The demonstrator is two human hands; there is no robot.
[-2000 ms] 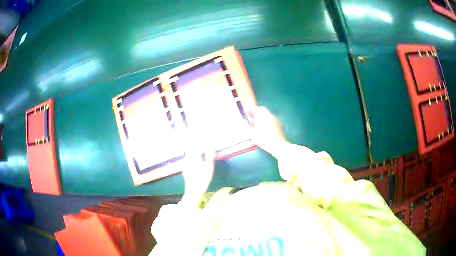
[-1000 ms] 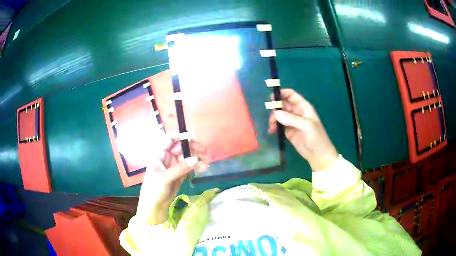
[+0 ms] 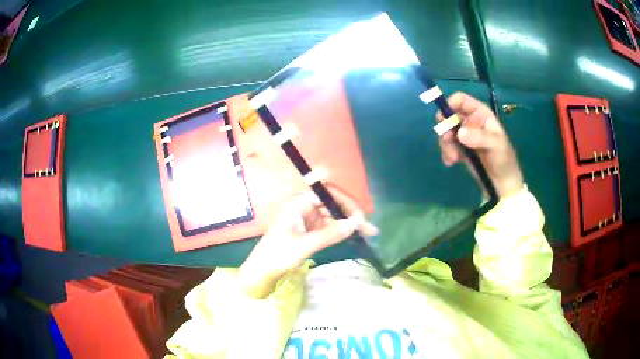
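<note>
A clear glass panel (image 3: 400,161) with a black border and pale tape tabs is held up in both hands, tilted, with glare on its far end. My left hand (image 3: 316,221) grips its left long edge between thumb and fingers. My right hand (image 3: 481,137) grips its right long edge beside a tab. Below it lies a red foam tray (image 3: 263,200) on the green bench. A second glass panel (image 3: 207,168) lies flat on the tray's left half, with bright glare on it. The tray's right half shows red through the held panel.
The green bench (image 3: 112,175) bears a tray with one panel at far left (image 3: 43,210) and a tray with two panels at right (image 3: 572,168). Red foam sheets (image 3: 105,315) are piled low at left. Stacked loaded trays (image 3: 596,301) stand low at right.
The panel has been lifted off the tray's right half. Since a second ago it has turned, its far end tipping right, and both hands have moved right with it.
</note>
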